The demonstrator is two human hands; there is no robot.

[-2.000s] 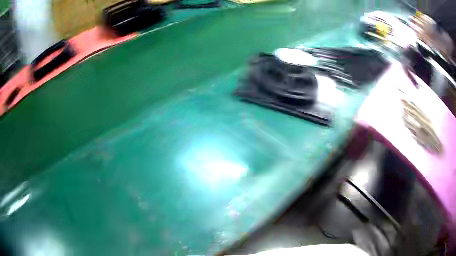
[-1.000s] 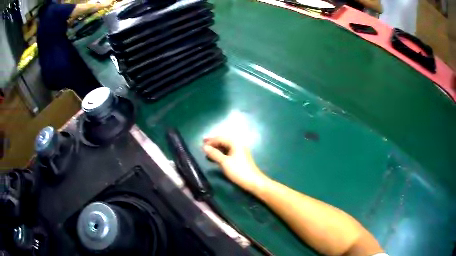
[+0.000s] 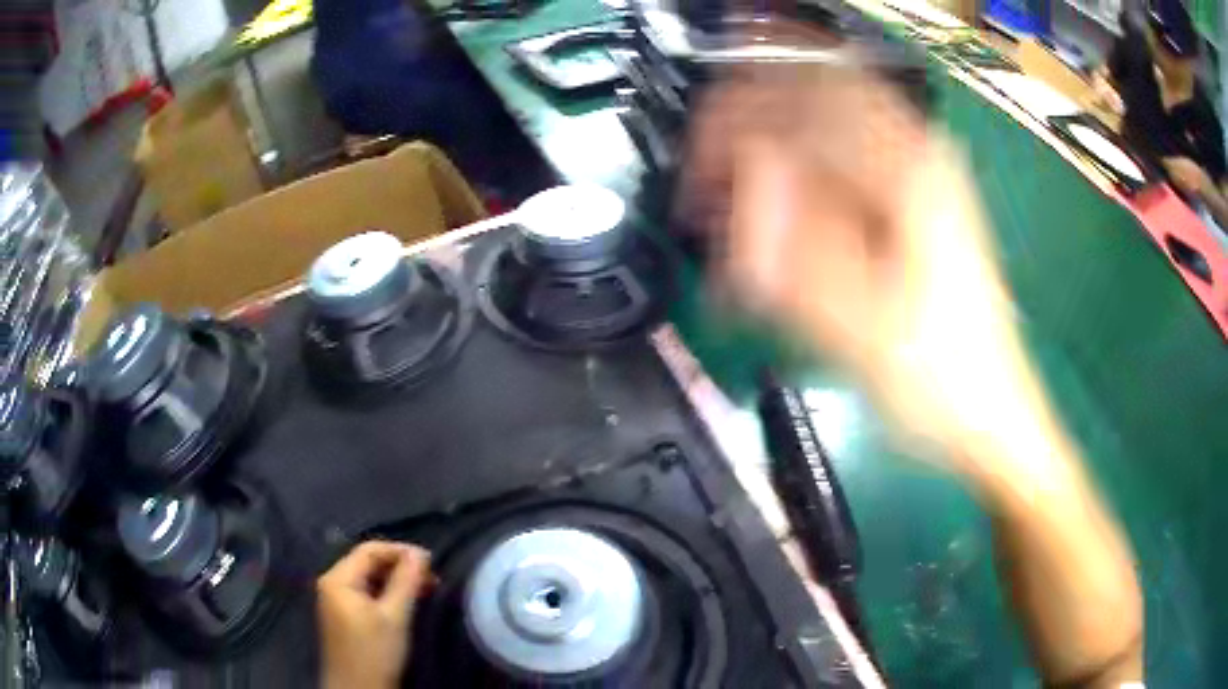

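A speaker driver with a silver magnet point(image 3: 554, 600) lies face down in a square black front panel point(image 3: 593, 471) on the dark mat. My left hand point(image 3: 370, 606) is at the driver's left rim, thumb and fingertips together; whether they hold a screw cannot be seen. My right hand point(image 3: 808, 202) is raised and blurred in front of the stacked panels; what it holds, if anything, cannot be made out. The black electric screwdriver point(image 3: 812, 485) lies on the green bench along the mat's right edge.
Several loose drivers stand at the left and back, one with its magnet point(image 3: 574, 213) near the mat's back corner. A brown cardboard box point(image 3: 290, 229) is behind them. Clear plastic wrap point(image 3: 34, 269) is at far left. A seated person point(image 3: 1165, 94) is at top right.
The view has turned left. My left hand has come into view beside the driver. My right hand has moved from the bench beside the screwdriver to up in front of the stack.
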